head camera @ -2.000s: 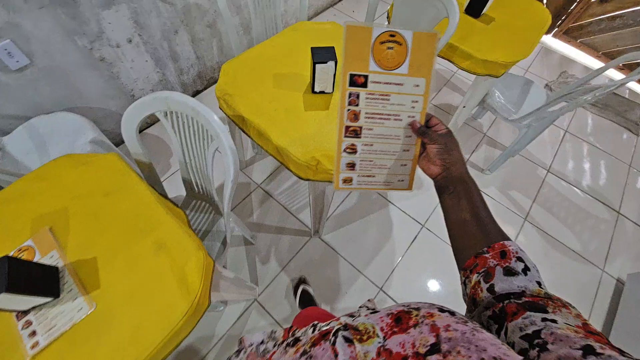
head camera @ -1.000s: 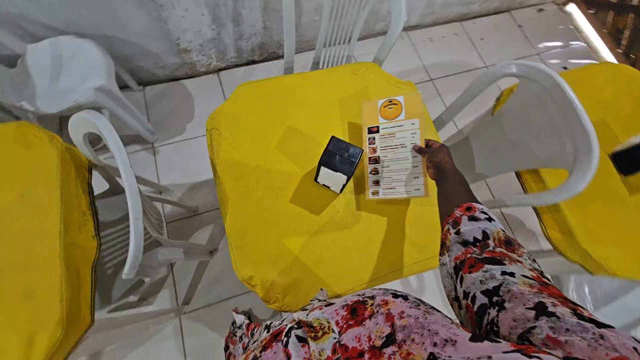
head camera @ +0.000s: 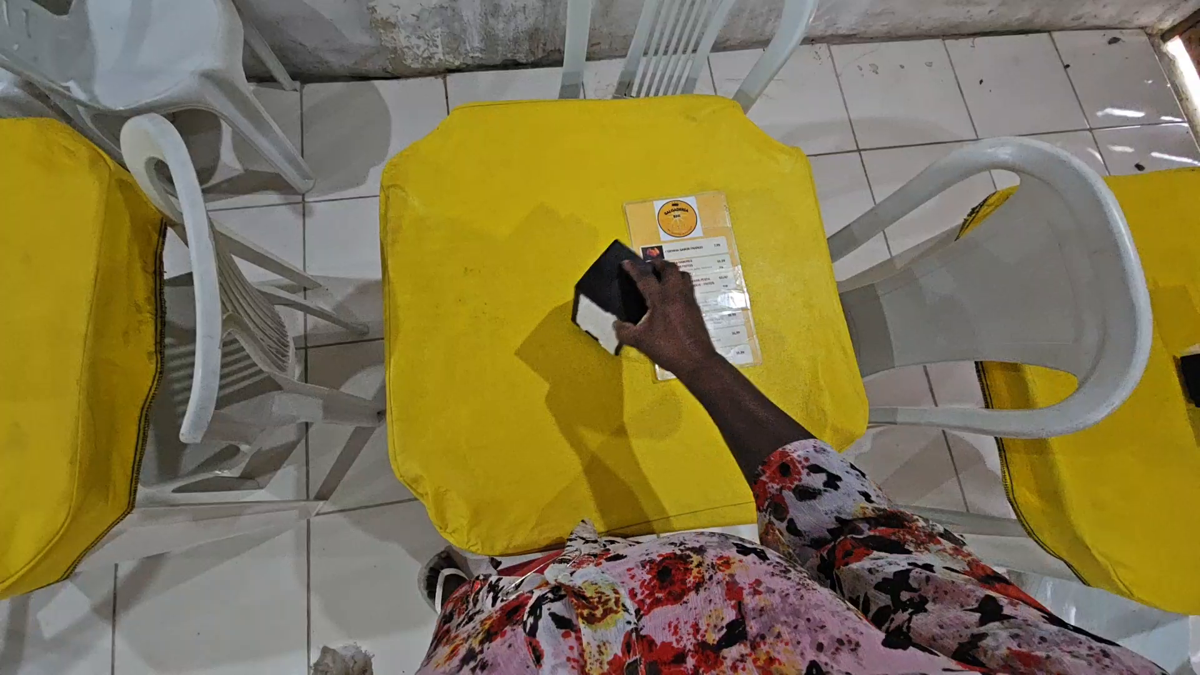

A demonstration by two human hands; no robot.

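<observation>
My right hand (head camera: 669, 317) grips a black napkin dispenser (head camera: 611, 292) with white napkins showing at its lower left side. The dispenser is over the middle of a table with a yellow cloth cover (head camera: 478, 281), and its shadow falls to the lower left. Under my hand and wrist lies a laminated menu (head camera: 728, 267) with a round orange logo at the top and printed rows below, partly hidden by the hand and the dispenser. My left hand is out of view.
White plastic chairs stand to the left (head camera: 202, 309), to the right (head camera: 1012, 281) and at the far side (head camera: 680, 47) of the table. Other yellow-covered tables are at the left edge (head camera: 66, 356) and the right edge (head camera: 1106, 506). A worn wall (head camera: 450, 33) runs behind.
My right hand has let go of the menu, held in both earlier frames, and has moved left onto the napkin dispenser. The view has shifted a lot since the oldest frame.
</observation>
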